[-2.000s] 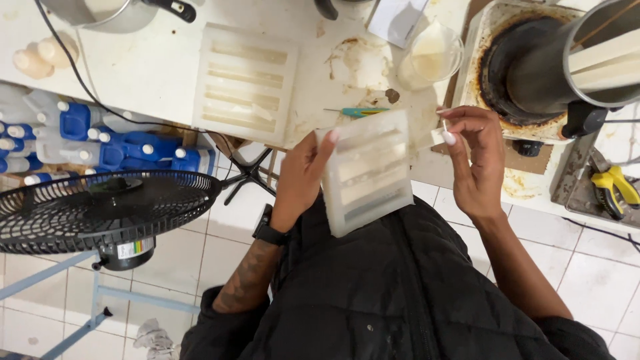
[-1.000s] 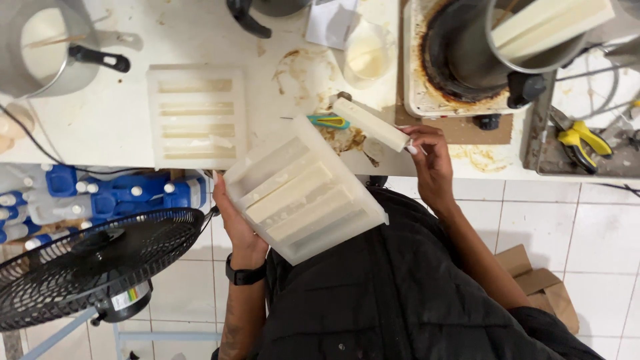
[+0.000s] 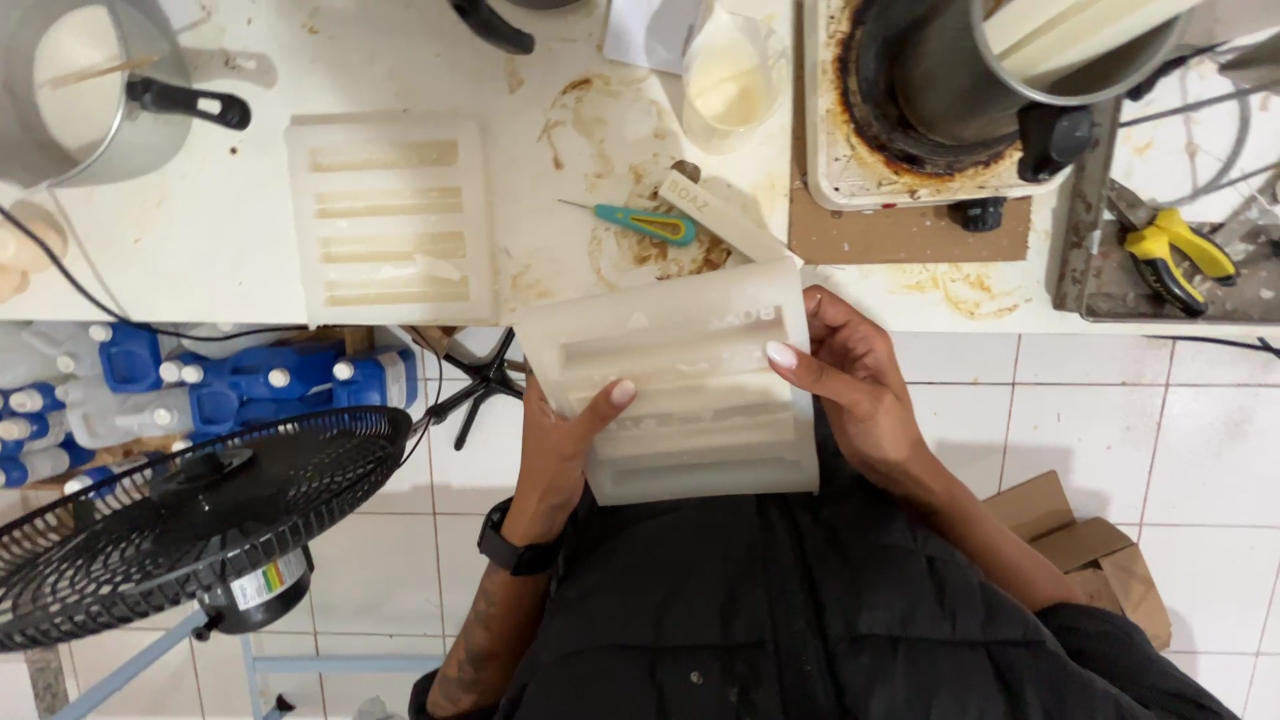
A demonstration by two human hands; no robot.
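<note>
A translucent white mould with long bar-shaped cavities (image 3: 690, 390) is held between my two hands over my lap. My left hand (image 3: 575, 430) grips its left side, thumb on top. At its right edge my right hand (image 3: 850, 380) holds on, thumb on the face and fingers behind. Just beyond the mould, a pale bar with raised lettering (image 3: 735, 215) lies on the worktop, its near end by the mould's upper right corner. A teal and yellow craft tool with a thin point (image 3: 645, 224) lies beside the bar. A second, similar mould (image 3: 392, 220) lies flat at the left.
A pot with white contents and a stick (image 3: 80, 90) stands far left. A plastic jug (image 3: 733, 80) stands beyond the bar. At the right are a stained hotplate (image 3: 835, 185), a tall metal pot (image 3: 960, 90) and pliers (image 3: 1170, 245). A black fan (image 3: 200, 520) stands lower left.
The pale bar, in my right hand a second ago, now lies on the worktop by the craft tool. My right hand has moved onto the mould's right edge.
</note>
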